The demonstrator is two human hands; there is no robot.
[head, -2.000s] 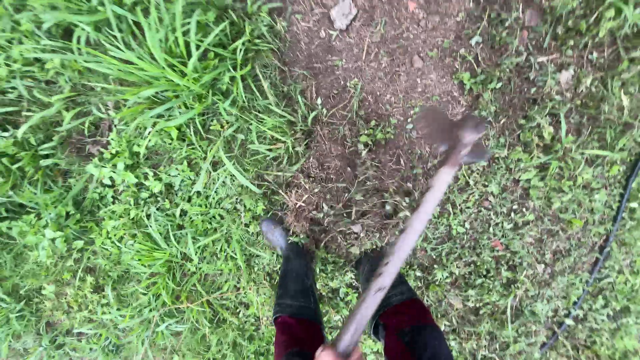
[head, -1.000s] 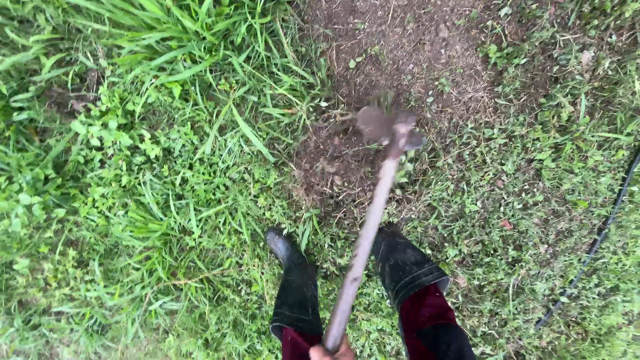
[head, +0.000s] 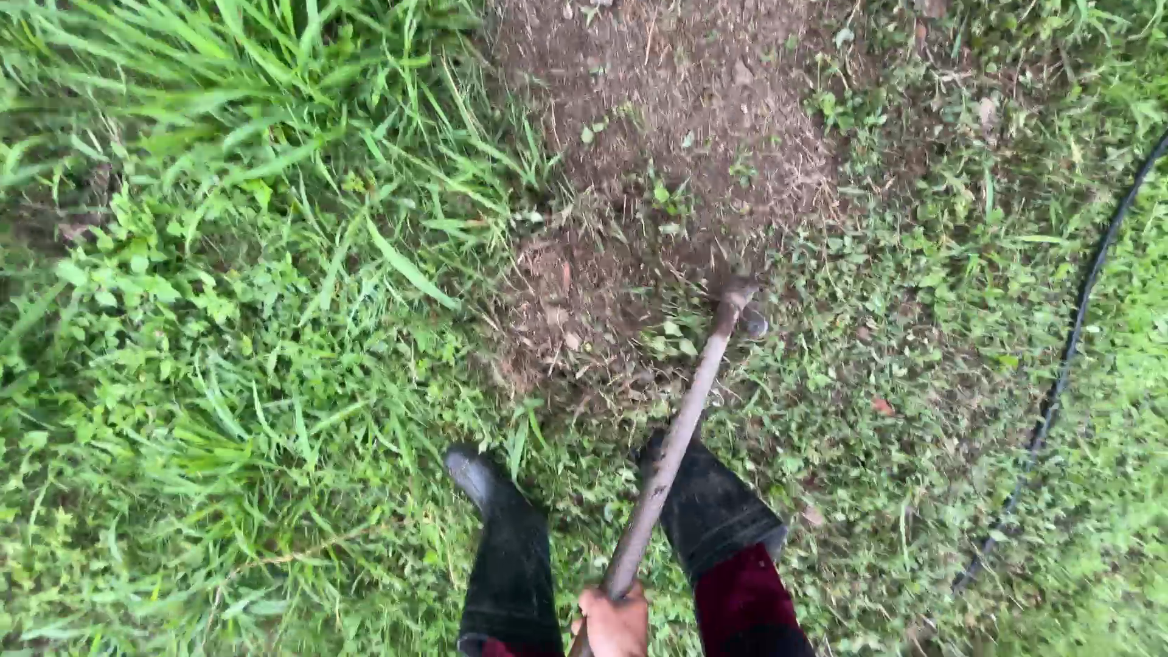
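Note:
At the bottom centre my right hand [head: 616, 622] is closed around the long wooden handle of a hoe [head: 666, 474]. The handle slants up and to the right, past the inner side of the right boot. Its metal head [head: 741, 297] rests at the right edge of a patch of dug soil [head: 575, 315], beside small green weeds [head: 673, 339]. The blade is mostly hidden behind the socket and in the plants. My left hand is out of view.
My black rubber boots [head: 511, 566] [head: 716, 511] stand on low grass just below the soil. Taller grass [head: 274, 82] grows at the upper left. Bare earth [head: 675, 100] extends to the top. A black hose or cable [head: 1063, 365] runs along the right side.
The hoe head, blurred and over the soil one second ago, has come down at the right edge of the dug patch. My right hand keeps its grip on the handle.

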